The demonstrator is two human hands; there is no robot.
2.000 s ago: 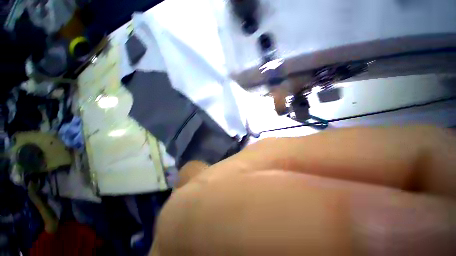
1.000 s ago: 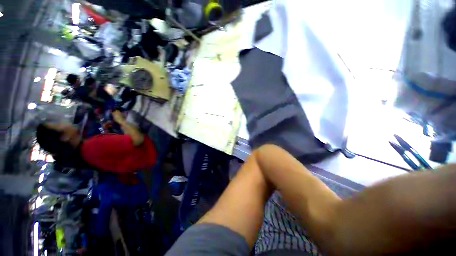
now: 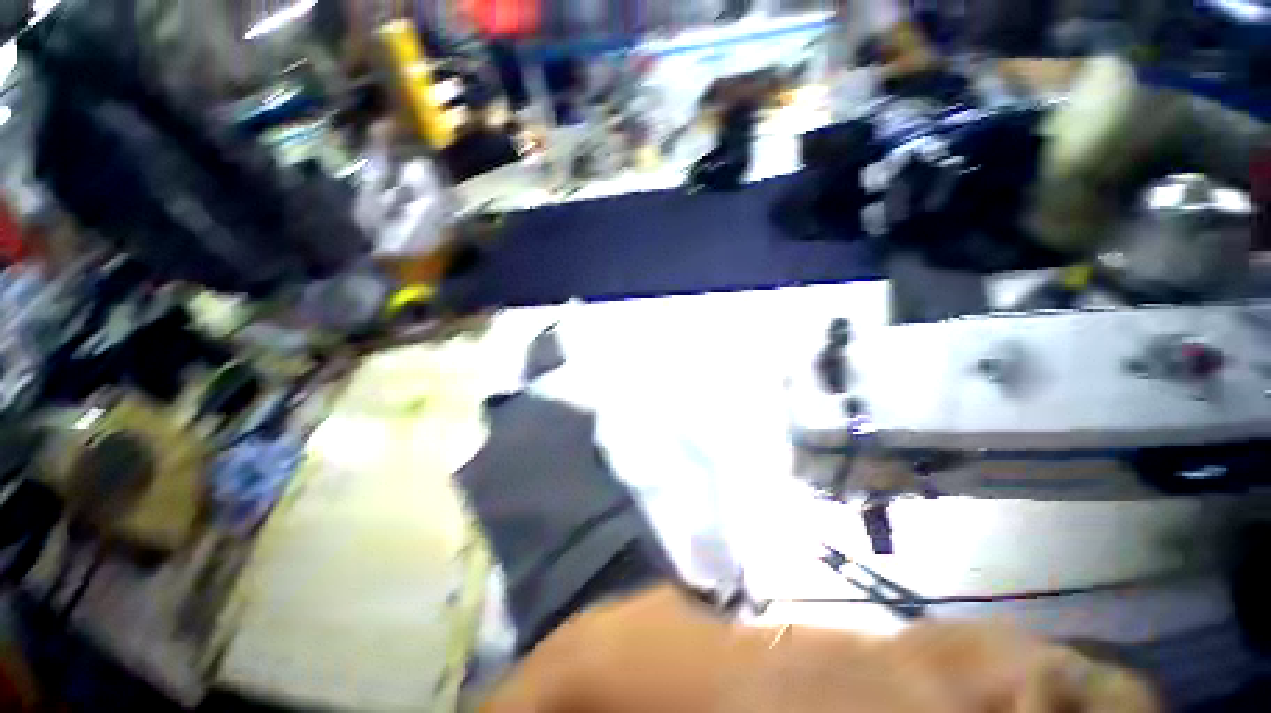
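Observation:
A dark grey fabric panel (image 3: 558,495) lies on the white machine table, with a folded band across its lower part. White fabric (image 3: 683,488) lies along its right side, and a small dark grey piece (image 3: 544,354) is above it. My left hand or forearm (image 3: 781,662) seems to be the large, blurred skin shape along the bottom edge; it covers the panel's lower end. Its fingers cannot be made out clearly. My right hand cannot be seen. Dark thread snips (image 3: 871,582) lie right of the panel, below the needle area (image 3: 875,522).
The white sewing machine head (image 3: 1031,369) spans the right side. A worn cream board (image 3: 349,529) is left of the panel. A yellowish machine (image 3: 147,474) and mixed fabric scraps are at far left. Dark cloth (image 3: 669,244) and a blurred pile are behind the table.
The view has swung right and upward, so the person in red has left it and the machine head shows again. The bent arm has become a low skin shape at the bottom.

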